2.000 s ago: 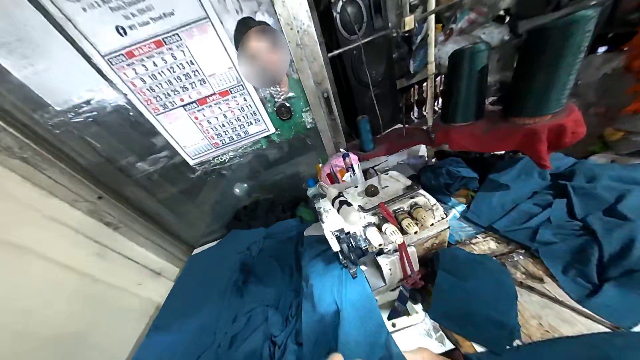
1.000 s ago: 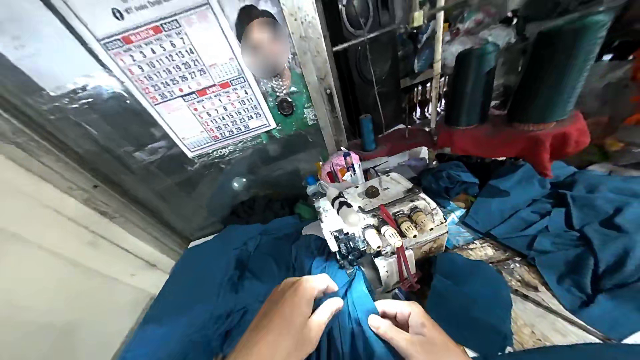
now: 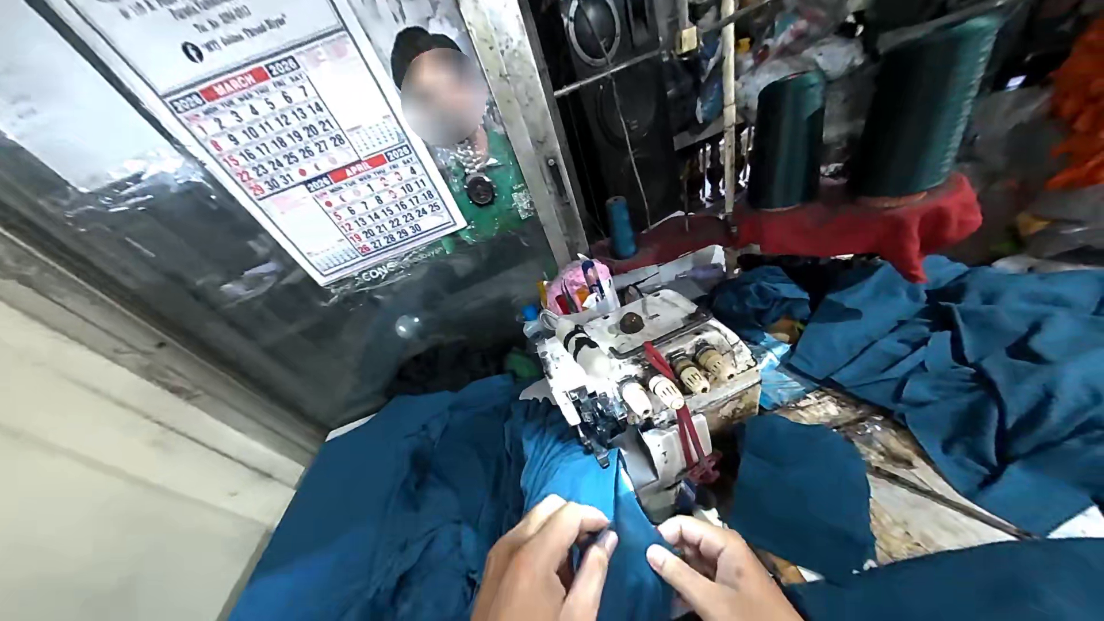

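Blue fabric [image 3: 573, 470] runs under the presser foot area of a white overlock sewing machine [image 3: 660, 332]. My left hand [image 3: 548, 561] pinches a fold of this fabric in front of the foot, thumb against fingers. To its right, my right hand [image 3: 720, 569] grips the fabric's right edge between thumb and fingertips, just below the machine's front. The fingertips of both hands are a short way apart. Several tension knobs [image 3: 690, 373] and a dark red cord [image 3: 683, 423] are on the machine's front. The needle is too small to make out.
More blue fabric [image 3: 371, 509] spreads at left. A cut blue piece [image 3: 802, 492] and a large blue heap [image 3: 992, 362] lie on the worn table [image 3: 914, 517] at right. Large dark green thread cones [image 3: 923, 112] stand on red cloth [image 3: 862, 226] behind. A calendar [image 3: 302, 138] hangs on the glass.
Two seconds ago my hands were barely in view at the bottom edge. They came up to the fabric near the foot, and now sit slightly lower, with the fabric between them less bunched.
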